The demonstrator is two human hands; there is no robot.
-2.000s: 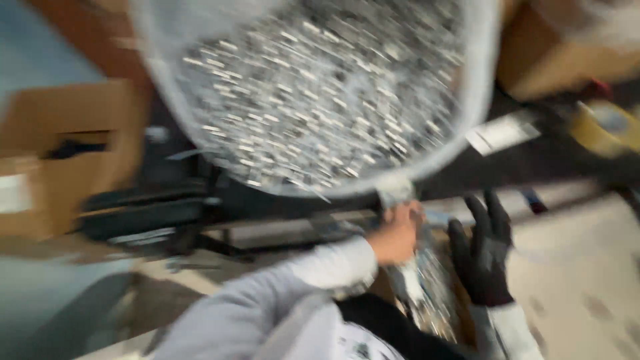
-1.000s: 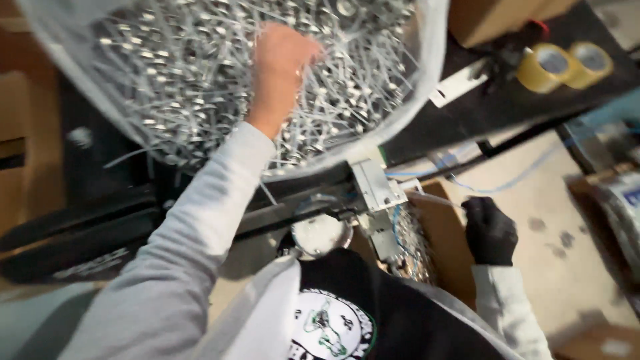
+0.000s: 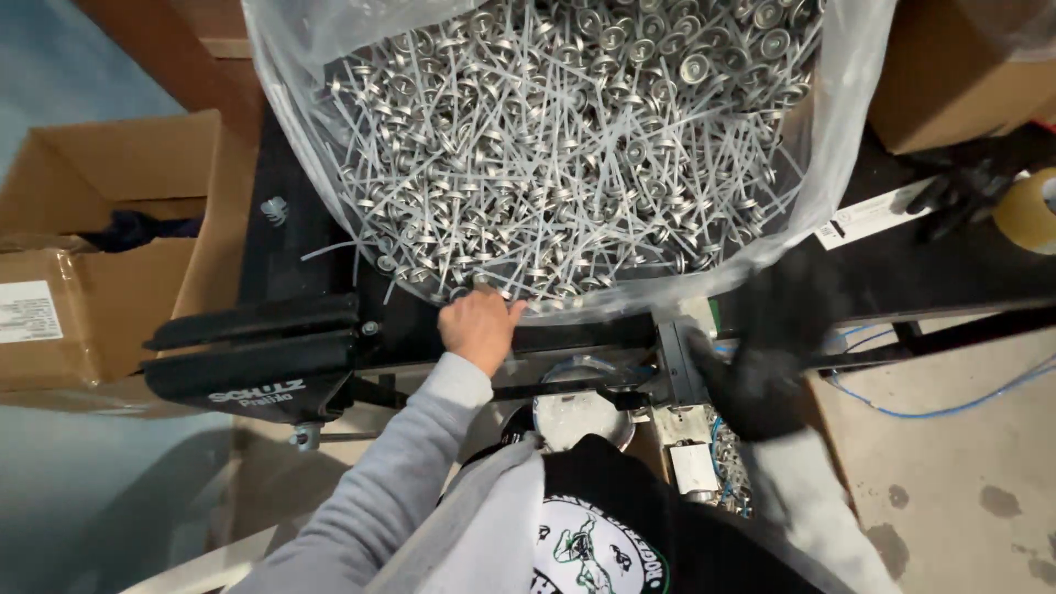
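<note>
A clear plastic bag [image 3: 858,107], spread open, holds a heap of aerosol valves [image 3: 569,165], metal cups with thin white dip tubes. My bare left hand [image 3: 481,323] is at the bag's near edge, its fingers bent by the nearest valves; whether it grips one is hidden. My right hand [image 3: 767,346], in a black glove, is blurred beside a metal fixture [image 3: 683,363] at the table's front edge; what it holds cannot be told. Below the fixture, more valves [image 3: 730,462] lie in a box partly hidden by my right arm.
An open cardboard box [image 3: 124,305] stands at left, beside a black padded support [image 3: 256,355]. Another cardboard box [image 3: 957,91] is at upper right, near yellow tape [image 3: 1031,210] and a white labelled strip [image 3: 879,216] on the black table [image 3: 916,264]. Blue tubing [image 3: 932,408] hangs at right.
My left hand has come back from the middle of the valve heap to the bag's near edge. My right hand has moved from the far side of the lower box up to the fixture.
</note>
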